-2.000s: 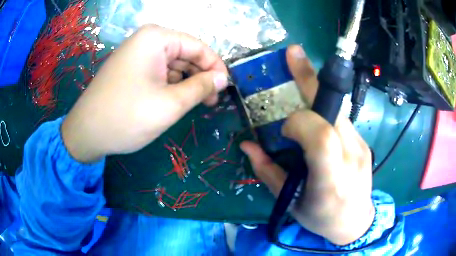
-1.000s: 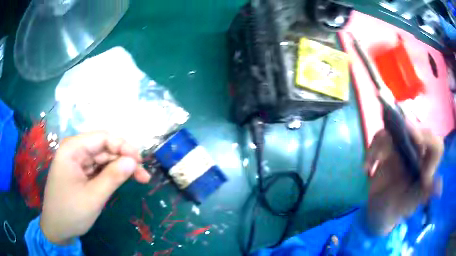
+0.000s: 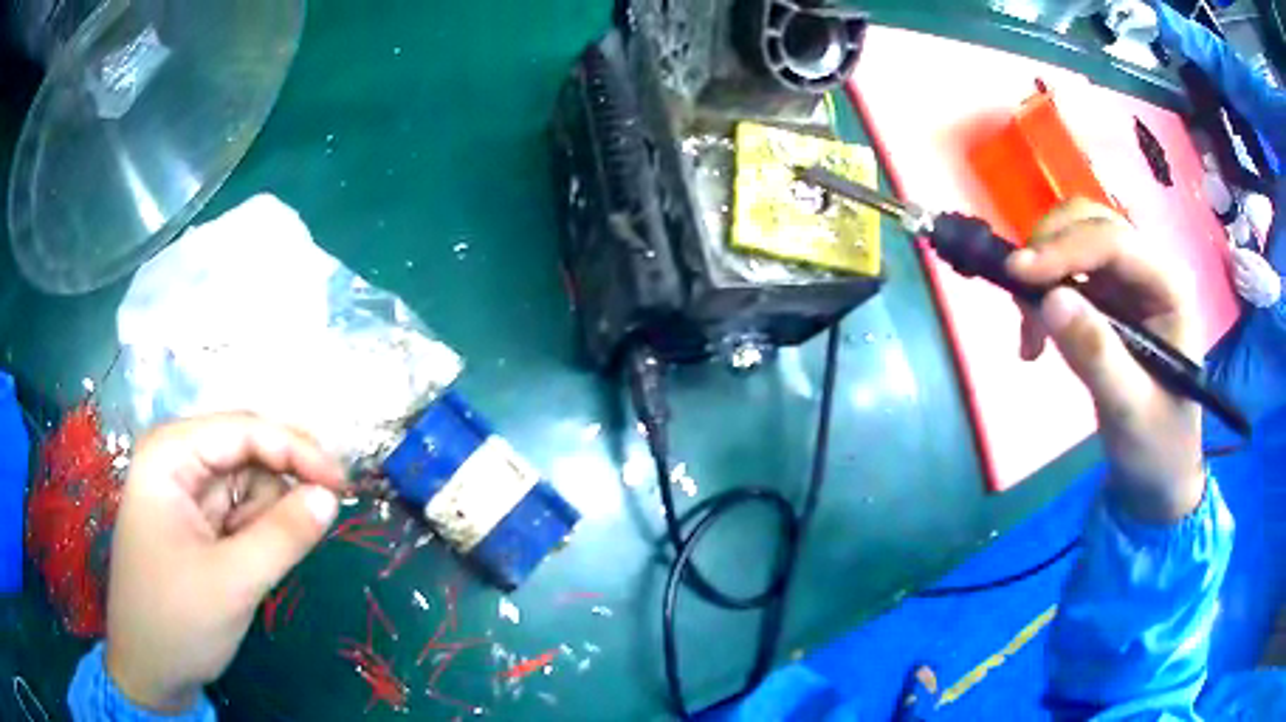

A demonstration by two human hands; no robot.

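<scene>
My right hand (image 3: 1114, 303) holds the soldering iron (image 3: 987, 254) by its black handle. The iron's tip is at the yellow sponge (image 3: 790, 226) on top of the black soldering station (image 3: 607, 212). My left hand (image 3: 212, 550) is at the lower left, thumb and forefinger pinched together beside the blue block (image 3: 522, 543). Something tiny may be at the fingertips, too small to tell. The block lies on the bench with a dirty white band round its middle. A clear bag of small parts (image 3: 254, 317) lies just behind it.
Red wires (image 3: 71, 515) are piled at the far left, with strays (image 3: 374, 670) near the front. A clear disc (image 3: 155, 155) stands at the back left. A looped black cord (image 3: 670, 564) lies mid-bench. A red holder (image 3: 1051, 155) sits on the pink mat (image 3: 973, 339). Blue sleeves show at the right edge.
The right hand has moved from the block to the station's right side, bringing the iron's tip to the sponge. The block is released and lies on the bench. The view has shifted right.
</scene>
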